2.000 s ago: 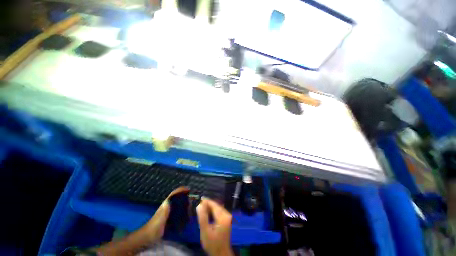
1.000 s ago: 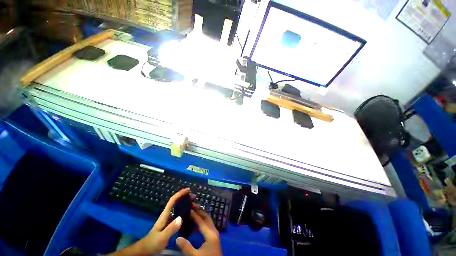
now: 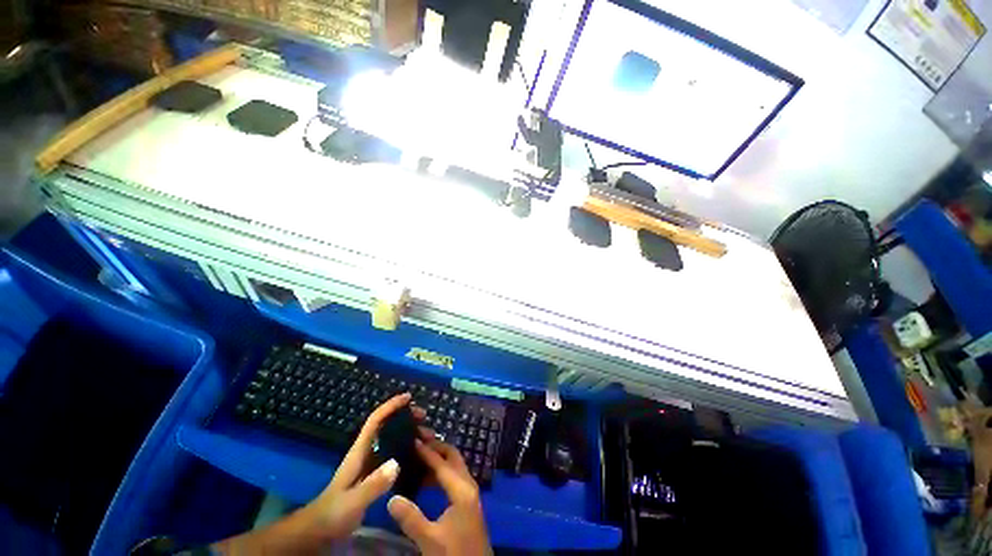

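Observation:
My left hand is at the bottom centre, in front of the keyboard, with fingers and thumb around a black housing. My right hand is on the housing's other side, its fingers against it and its thumb near the lower edge. The housing is held on edge, partly hidden by the fingers. More black housings lie on the white work surface: some at the left end, one under the glare, and two near the monitor.
Keyboard, slim black item and mouse are on the blue shelf. Blue bins stand left and right. Beyond are a bright inspection light, a monitor, wooden bars and a fan; a yellowish block is on the rail.
The view has steadied since the blurred first frame. The hands have closed in around the housing from both sides; since one second ago they have barely moved.

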